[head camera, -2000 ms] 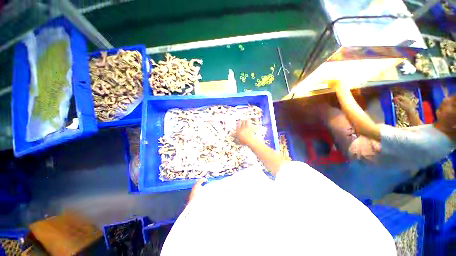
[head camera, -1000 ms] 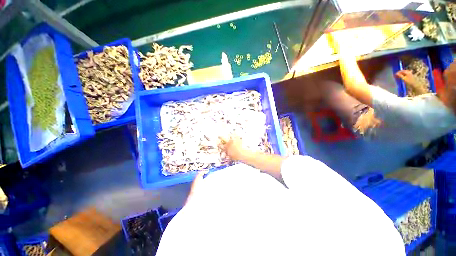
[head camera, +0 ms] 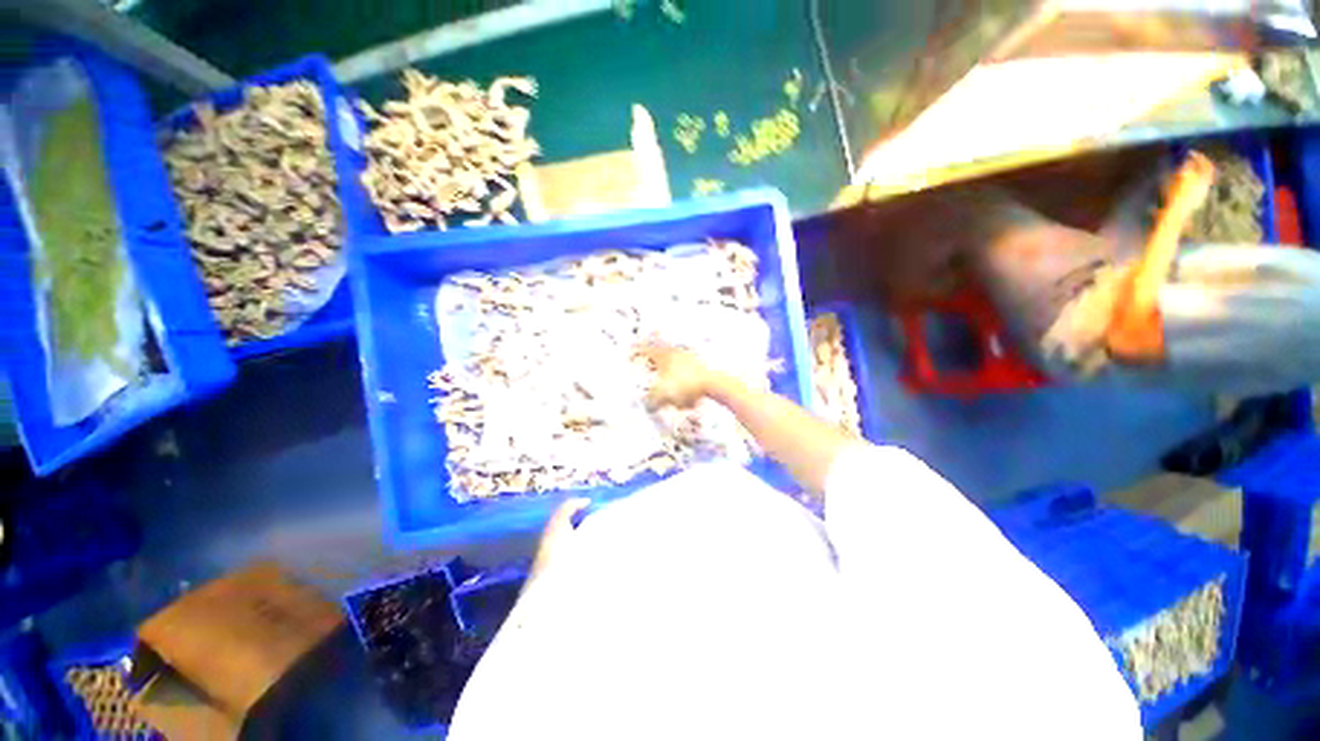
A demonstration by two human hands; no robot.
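A blue parts tray (head camera: 374, 420) sits in front of me, its far edge by the bench. A spread layer of pale moulded parts (head camera: 536, 420) lies in it on a white liner, washed out by glare. My right hand (head camera: 678, 377) reaches into the middle of the tray and touches the parts; its fingertips blur into them, so I cannot tell if it grips any. My left hand (head camera: 562, 530) is at the tray's near edge, mostly hidden by my white sleeve; its fingers are not clear.
Left are a crate of beige parts (head camera: 261, 217) and a tray with a yellow-green heap (head camera: 75, 232). A loose heap (head camera: 442, 145), a work board (head camera: 591, 184) and small rings (head camera: 767, 138) lie on the green bench. A person's forearm (head camera: 1155, 275) and a red stool (head camera: 963, 348) are right.
The view has shifted, so the trays sit further left and the bench higher. My right hand stays among the parts, now nearer the tray's middle. The neighbouring person's arm has come back from the lit box.
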